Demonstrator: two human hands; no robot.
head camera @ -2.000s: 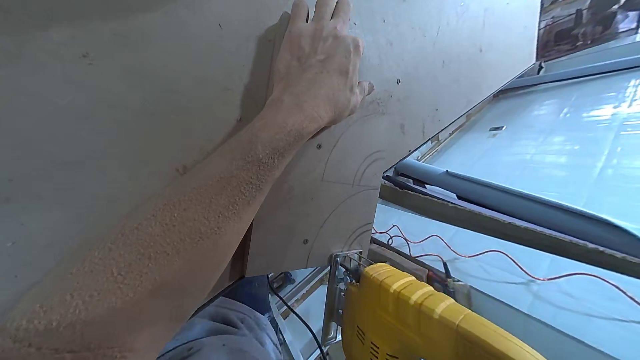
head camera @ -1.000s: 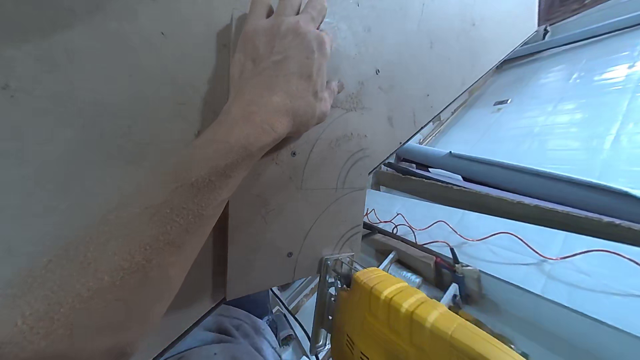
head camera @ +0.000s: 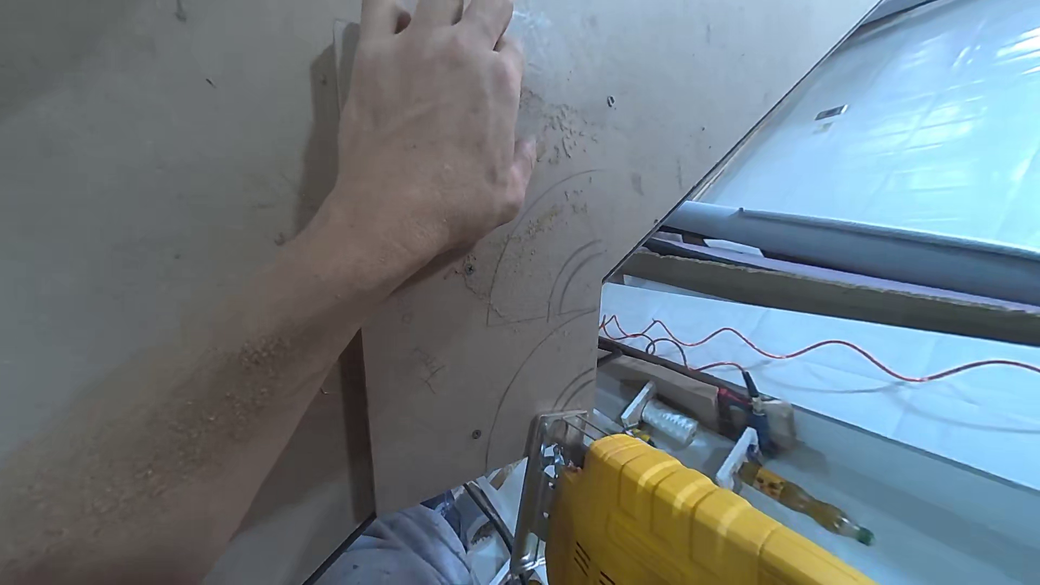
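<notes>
My left hand (head camera: 435, 122) presses palm down on a flat board (head camera: 439, 382) that bears pencilled curved lines and screws; its fingertips run off the top of the view. Sawdust clings to the forearm and lies beside the thumb. A yellow jigsaw (head camera: 682, 520) stands at the board's lower right edge, its metal base plate (head camera: 540, 487) against that edge near the curved lines. My right hand is out of view, and the jigsaw's grip is hidden below the frame.
A larger board (head camera: 146, 203) lies under the marked one. To the right are a grey pipe (head camera: 853, 244), a red coiled wire (head camera: 853, 349), a plastic bottle (head camera: 804, 500) and a roll of clear material (head camera: 670, 422). Grey cloth (head camera: 398, 552) shows at the bottom.
The view has shifted, bringing the bottle and roll into sight. My left hand stays on the board, and the jigsaw remains at the board's lower edge.
</notes>
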